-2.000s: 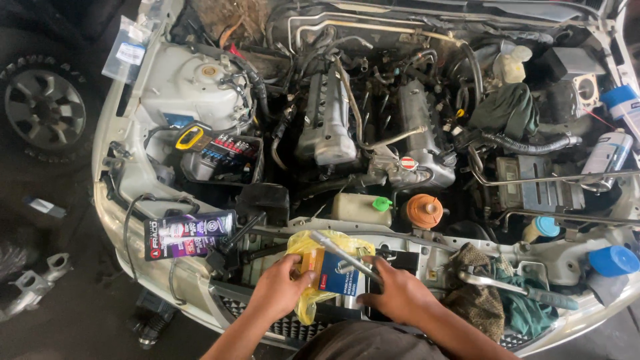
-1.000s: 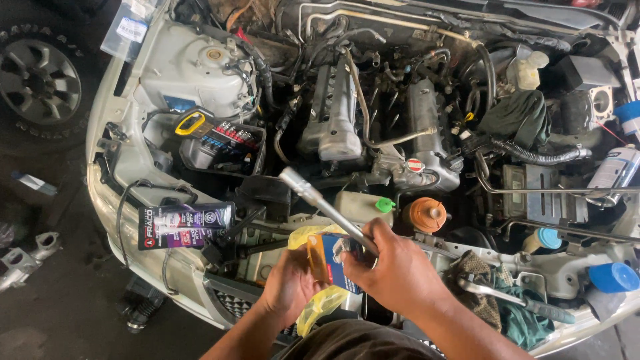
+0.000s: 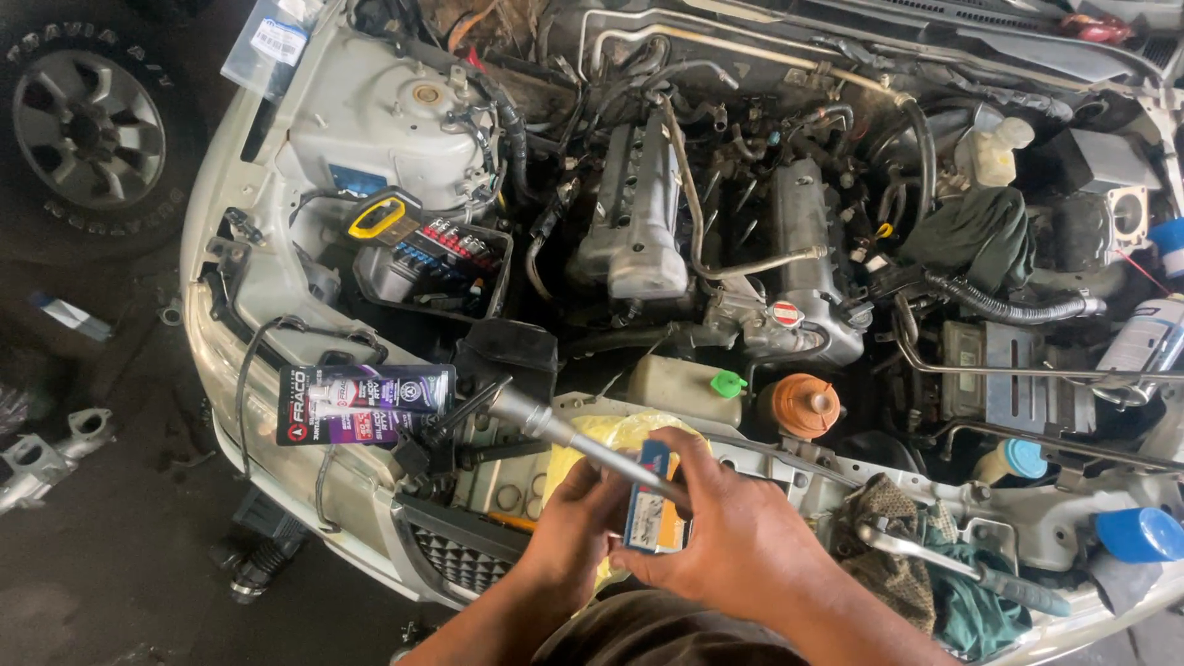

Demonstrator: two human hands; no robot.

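Note:
Above the car's front edge, my left hand [image 3: 578,527] and my right hand [image 3: 721,518] grip a small blue and orange cardboard box [image 3: 646,518] from both sides. A long steel socket extension with a socket [image 3: 564,430] passes across the box, its near end under my right hand's fingers and its socket end pointing up and left. Behind the hands lies a yellow plastic bag [image 3: 620,427], partly covered by them. The box's contents are hidden.
Beyond is the open engine bay with the valve cover [image 3: 638,222], coolant tank [image 3: 684,388] and orange cap [image 3: 805,405]. A silicone sealant pack [image 3: 365,404] and a socket tray [image 3: 435,264] sit left. A ratchet [image 3: 962,566] rests on rags [image 3: 883,546] at right.
The box has been turned in the hands, and its narrow side now faces up. My right hand moved from the box's edge to hold the extension too. The view has shifted slightly.

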